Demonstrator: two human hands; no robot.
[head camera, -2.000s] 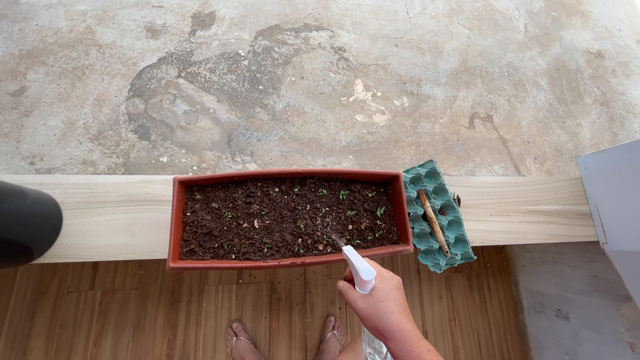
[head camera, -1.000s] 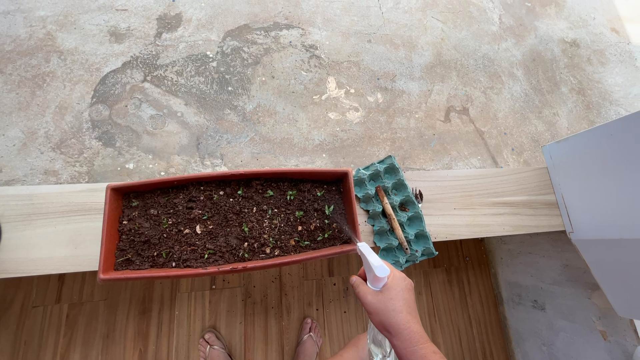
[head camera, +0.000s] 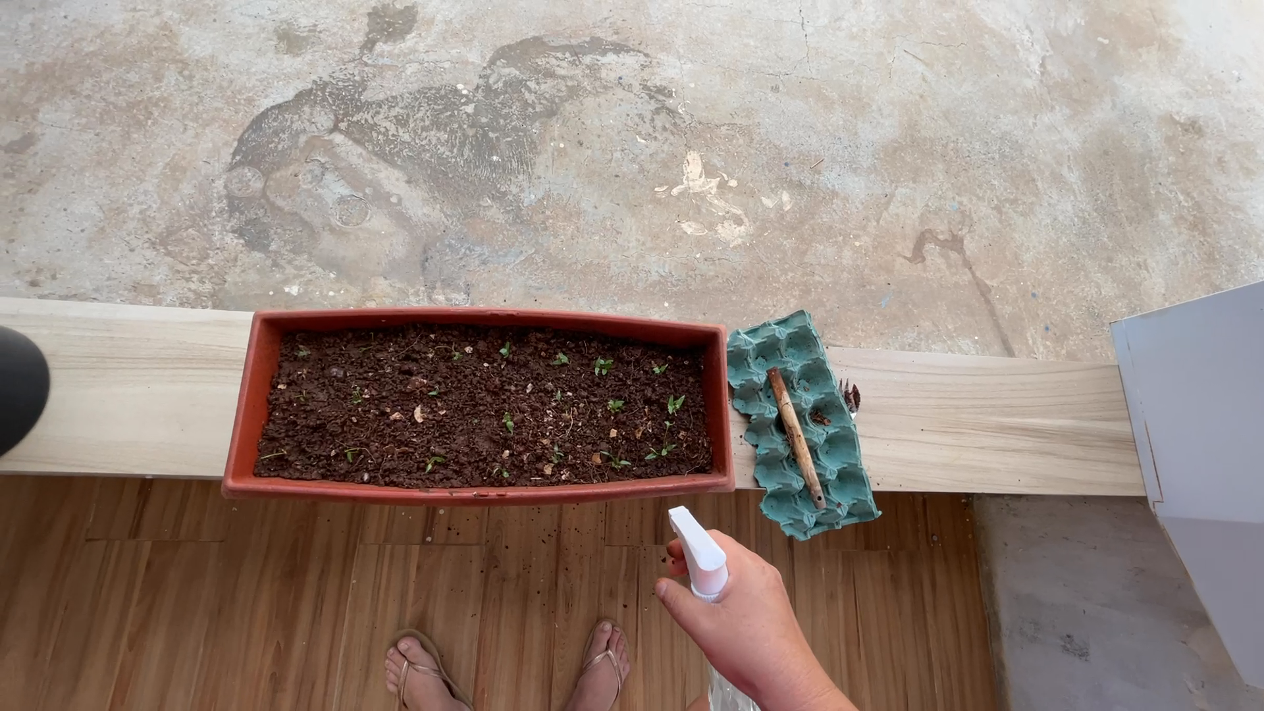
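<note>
My right hand (head camera: 746, 612) grips a spray bottle with a white trigger head (head camera: 703, 555) and a clear body, mostly hidden below the hand. Its nozzle points toward the near right part of a long reddish-brown planter (head camera: 479, 493), just beyond it. Dark soil (head camera: 464, 405) fills the planter, with several small green seedlings (head camera: 602, 365) mostly in the middle and right. A green egg carton (head camera: 839, 454) lies against the planter's right end, with a short wooden stick (head camera: 796, 439) resting on it. My left hand is out of view.
The planter stands on a light wooden board (head camera: 987, 420) beside stained concrete (head camera: 592, 197). A black rounded object (head camera: 20, 390) is at the left edge, and a pale grey panel (head camera: 1205, 425) at the right. My sandalled feet (head camera: 425, 671) are on the wood-plank floor (head camera: 296, 592).
My right hand has drawn the spray bottle back from the planter's rim toward me. The fine spray seen earlier at the nozzle no longer shows.
</note>
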